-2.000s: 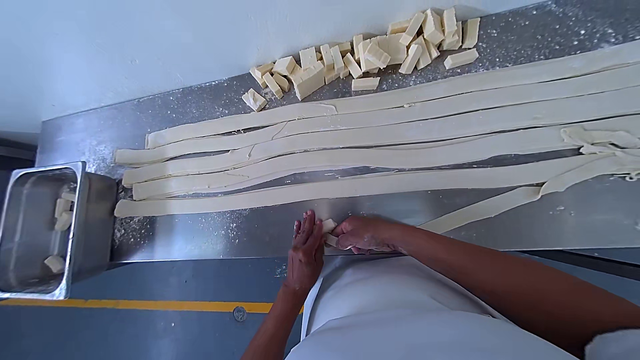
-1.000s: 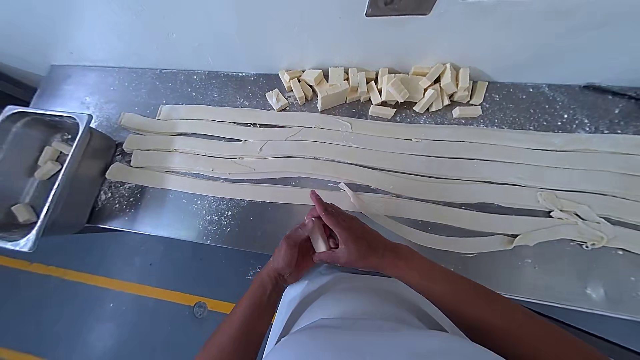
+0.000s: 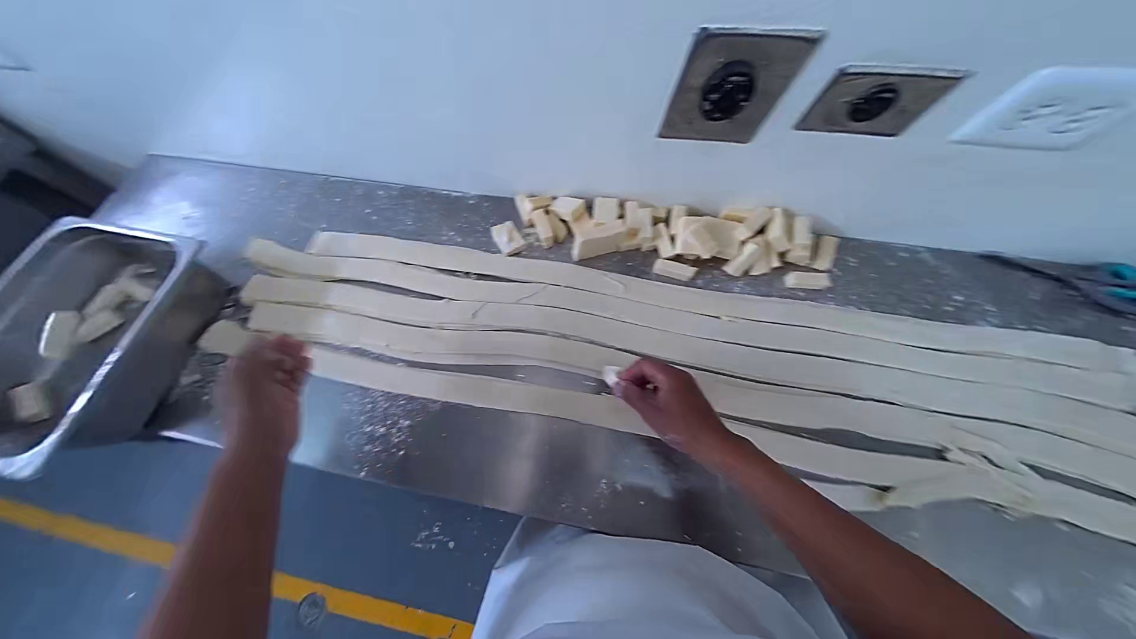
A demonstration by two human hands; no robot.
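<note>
Long flat dough strips (image 3: 497, 351) lie side by side across the steel table. My left hand (image 3: 266, 382), somewhat blurred, is at the left end of the nearest strip; whether its fingers grip the dough cannot be told. Over the strips near the middle, my right hand (image 3: 666, 395) pinches a small pale piece (image 3: 612, 376), probably dough, between thumb and fingers. Behind the strips, against the wall, lies a heap of pale cheese-like sticks (image 3: 701, 238). A steel pan (image 3: 133, 342) at the left holds several pale pieces (image 3: 102, 311).
Electrical outlets (image 3: 728, 89) are set in the wall behind the steel table (image 3: 426, 453). Bunched dough (image 3: 976, 479) lies at the right. Scissors with blue handles (image 3: 1120, 286) rest at the far right. Flour dusts the tabletop, and the front edge runs close to my apron (image 3: 639, 590).
My hands were together in front of me around a pale piece; now they are apart, the left at the strip's left end, the right over the strips. The view has tilted up toward the wall.
</note>
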